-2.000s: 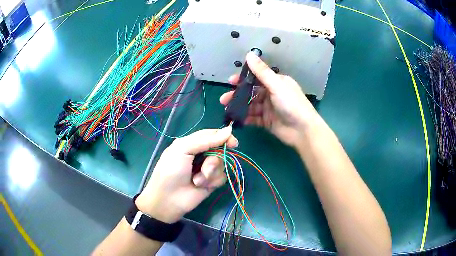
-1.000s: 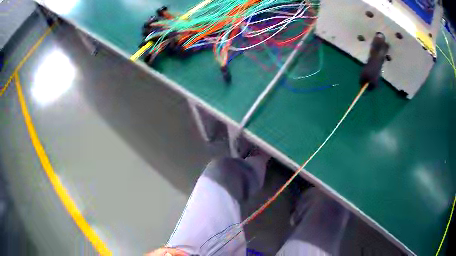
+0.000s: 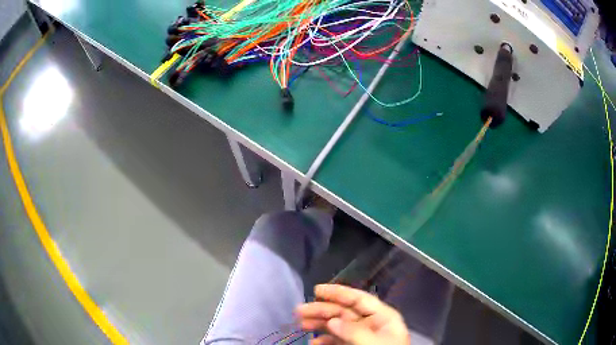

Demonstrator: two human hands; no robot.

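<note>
The black wire clamp (image 3: 498, 87) hangs from the front of the white-grey twisting machine (image 3: 466, 44). An orange and pale green wire pair (image 3: 466, 158) runs from its lower end down over the table edge. The pair is blurred into a wide band and its far end fades near my hand. My right hand (image 3: 358, 317) is at the bottom edge, cut off, with fingers pointing left and loosely curled; whether it grips the wires cannot be seen. Thin loose wires (image 3: 287, 335) show just left of it. My left hand is not in view.
A spread of coloured wires (image 3: 304, 30) with black connectors (image 3: 186, 50) lies left of the machine. A grey cable (image 3: 351, 118) crosses the table edge. A short blue wire (image 3: 405, 123) lies on the green table (image 3: 500, 222). My legs (image 3: 260, 283) are below the edge.
Both hands have left the clamp. The wire pair, a thin taut line one second ago, is now a wide blur. My right hand has come in at the bottom; the hand at bottom left is gone.
</note>
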